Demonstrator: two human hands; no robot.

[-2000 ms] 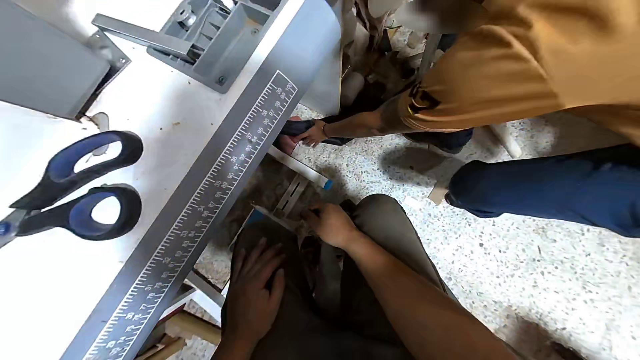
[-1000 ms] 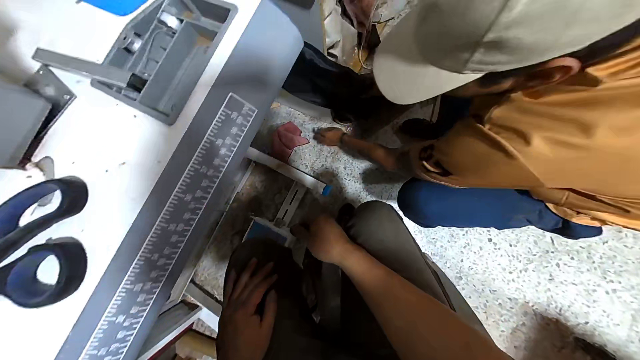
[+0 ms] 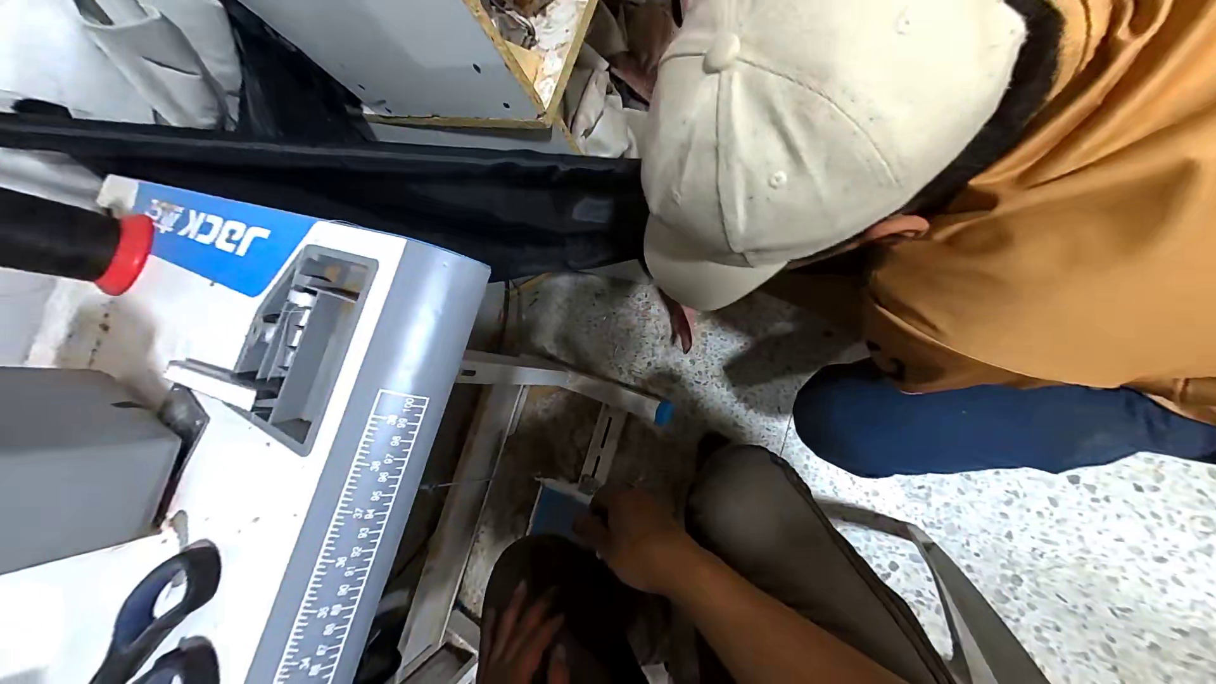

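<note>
My left hand (image 3: 524,641) rests with spread fingers on my dark trousers at the bottom, holding nothing that shows. Between my knees, my right hand (image 3: 635,537) reaches down beside a blue-topped pedal (image 3: 559,510) and a slotted metal bar (image 3: 602,445); whether its fingers grip anything is hidden. At the left stands a white Jack sewing machine table with a printed ruler (image 3: 356,551) along its grey edge. Black-handled scissors (image 3: 163,617) lie on its top.
A person in a beige cap (image 3: 807,123) and orange-brown shirt (image 3: 1064,285) bends over the speckled floor (image 3: 1092,532) at right. The white stand frame (image 3: 560,378) has a blue end cap. A grey strap (image 3: 959,579) lies at lower right. Black fabric (image 3: 427,199) stretches across behind the table.
The person in the cap has leaned further in over the floor, and the red piece by their hand no longer shows. My hands have stayed nearly in place. The view has shifted.
</note>
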